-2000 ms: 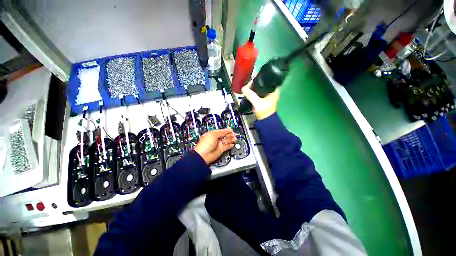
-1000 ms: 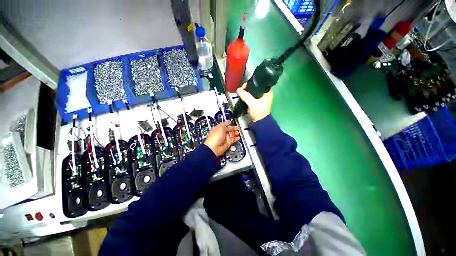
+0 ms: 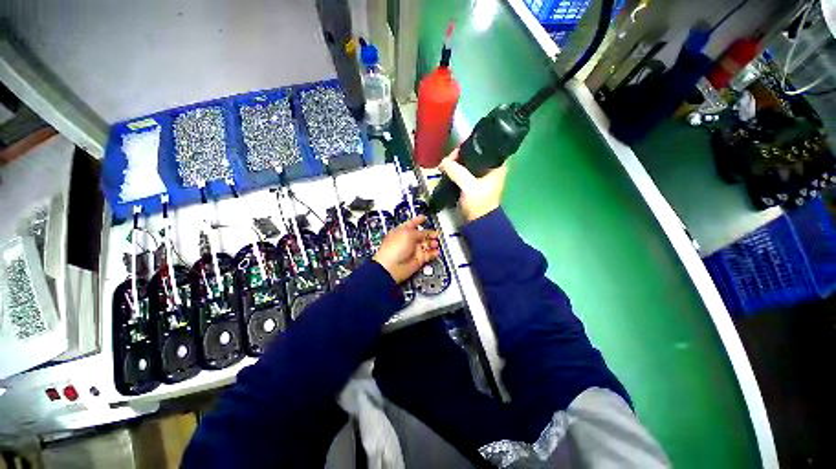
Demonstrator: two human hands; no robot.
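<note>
Several black housings (image 3: 221, 335) with green circuit boards stand side by side on the white bench edge. White strips (image 3: 339, 195) stand out of their far ends. My right hand (image 3: 478, 190) is shut on the dark electric screwdriver (image 3: 495, 139), its nose tilted down to the far end of the rightmost housing (image 3: 431, 277). My left hand (image 3: 406, 250) lies over the two rightmost housings, fingers curled near the screwdriver's nose. Its fingertips are too small and blurred to tell whether they hold anything. The screwdriver's tip is hidden near my left fingers.
Blue bins (image 3: 207, 186) with silver screws and pale parts stand behind the housings. A clear bottle (image 3: 376, 92) and a red bottle-shaped object (image 3: 434, 119) stand at the right. The green conveyor (image 3: 596, 238) runs along the right. A white machine (image 3: 55, 403) is at the left.
Since two seconds ago the screwdriver's nose has come down to the rightmost housing beside my left fingers. The whole view has shifted slightly. Little differs from one second ago.
</note>
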